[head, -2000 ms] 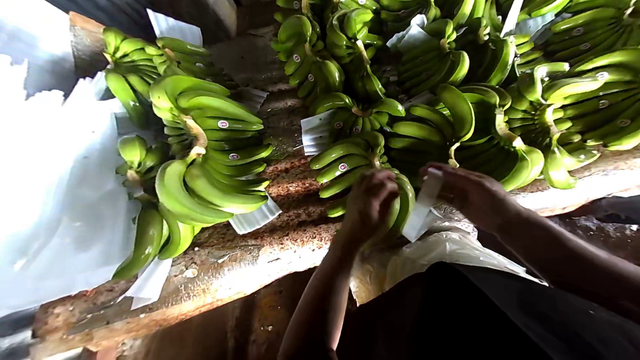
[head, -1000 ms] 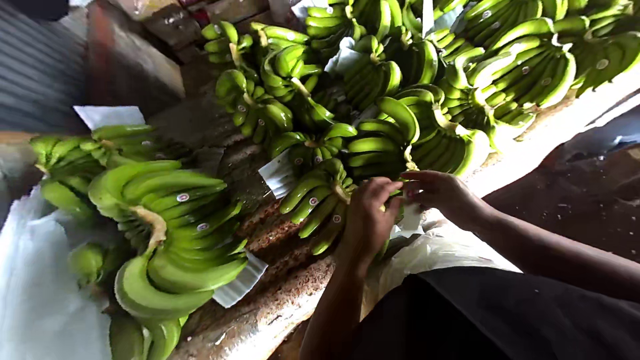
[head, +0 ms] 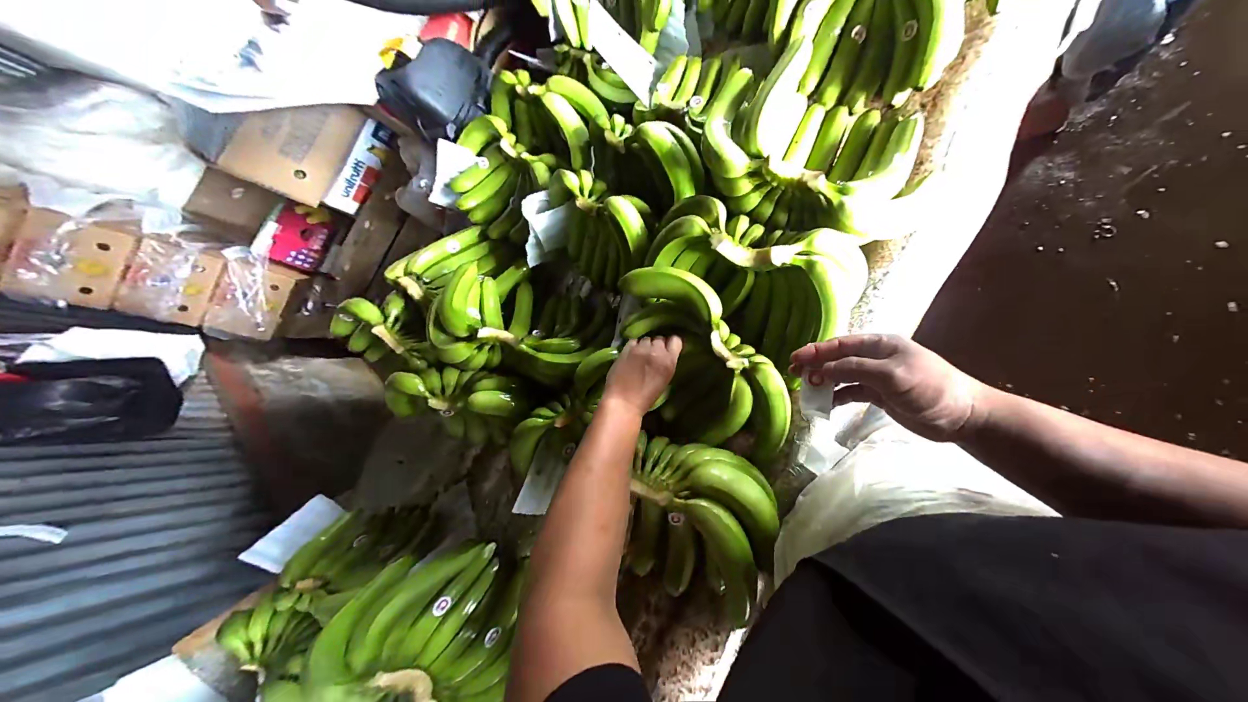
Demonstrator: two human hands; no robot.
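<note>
My left hand point(head: 643, 373), its fingers curled, is at a hand of green bananas point(head: 746, 390) in the middle of the view; what its fingertips hold is hidden. To the right, my right hand point(head: 892, 383) has a small pale sticker strip point(head: 817, 395) with a round mark at its fingertips. Just below my left hand lies another hand of green bananas point(head: 717, 487) with small round stickers on some fruit. A white sheet piece point(head: 543, 480) lies beside my left forearm.
Many more green bananas point(head: 780, 283) cover the surface ahead. A larger bunch point(head: 419, 624) lies at the lower left. Cardboard boxes point(head: 292, 151) and corrugated metal point(head: 127, 546) are on the left. Translucent plastic point(head: 897, 478) lies against the dark apron point(head: 975, 604). Wet brown floor point(head: 1121, 263) is at the right.
The view has turned a lot. My hands, close together a second ago, are now apart, the left one over the bananas and the right one off to the side.
</note>
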